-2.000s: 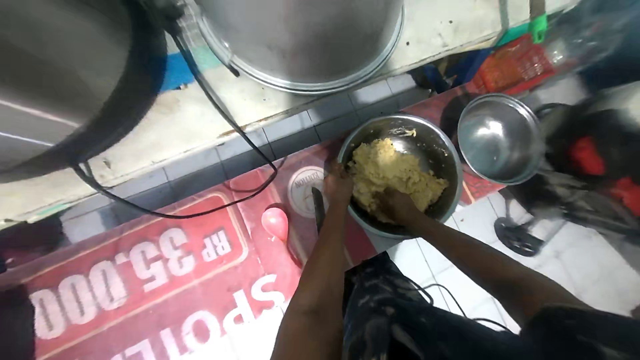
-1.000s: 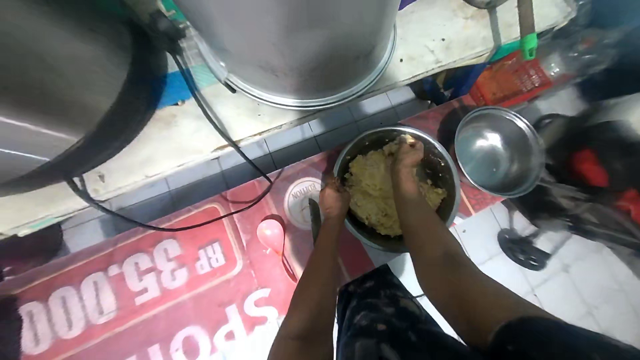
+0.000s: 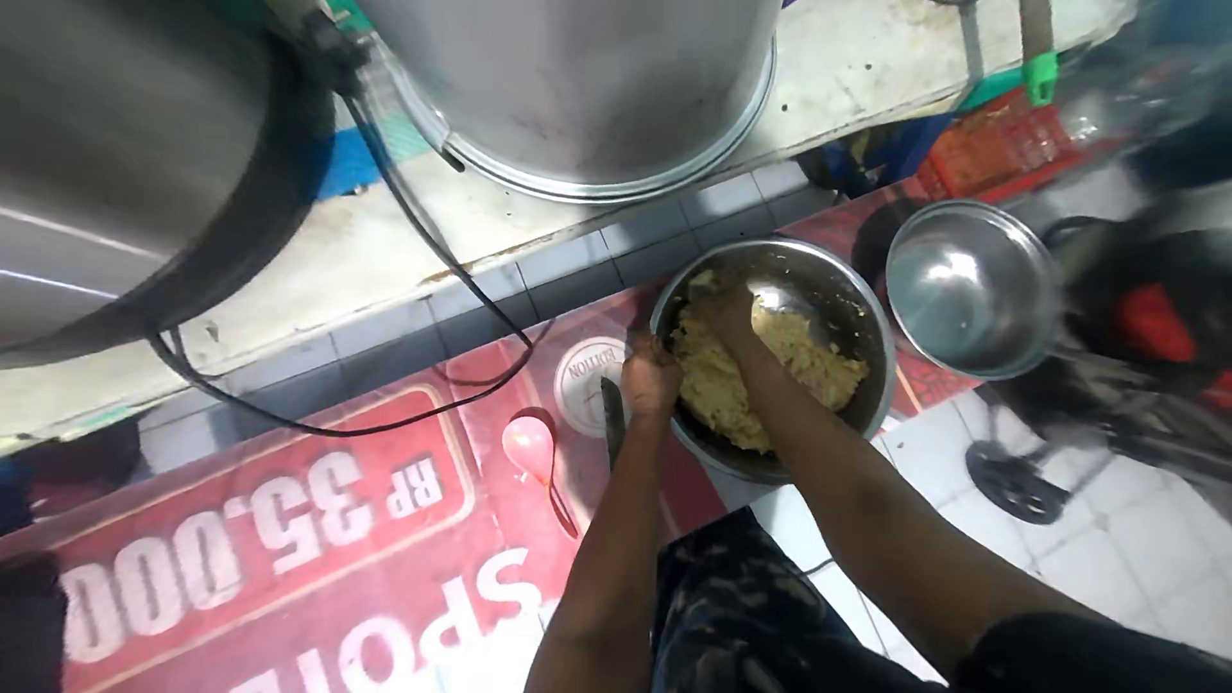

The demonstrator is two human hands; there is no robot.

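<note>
A large stainless steel bowl (image 3: 878, 318) holds a mass of yellowish dough (image 3: 804, 361). My left hand (image 3: 653, 373) grips the bowl's left rim, its fingers curled over the edge. Inside the bowl, my right hand (image 3: 722, 310) presses into the dough at the upper left; its fingers are partly hidden, and whether they close on any dough cannot be told. Beside my left forearm lies a knife (image 3: 612, 419), its lower part covered by the arm. A pink plastic spoon (image 3: 529, 446) rests further left on the red printed banner (image 3: 491, 500).
A smaller metal pot (image 3: 972, 289) with liquid stands right of the bowl. Two large metal pots (image 3: 587, 87) (image 3: 125, 164) sit on the ledge ahead, a black cable (image 3: 385, 423) looping down. A red basket (image 3: 1001, 144) and a blurred stove (image 3: 1107, 375) are at the right.
My right hand has moved from the dough's lower part to the bowl's far rim, then back down into the dough at the upper left. My left hand stays at the left rim.
</note>
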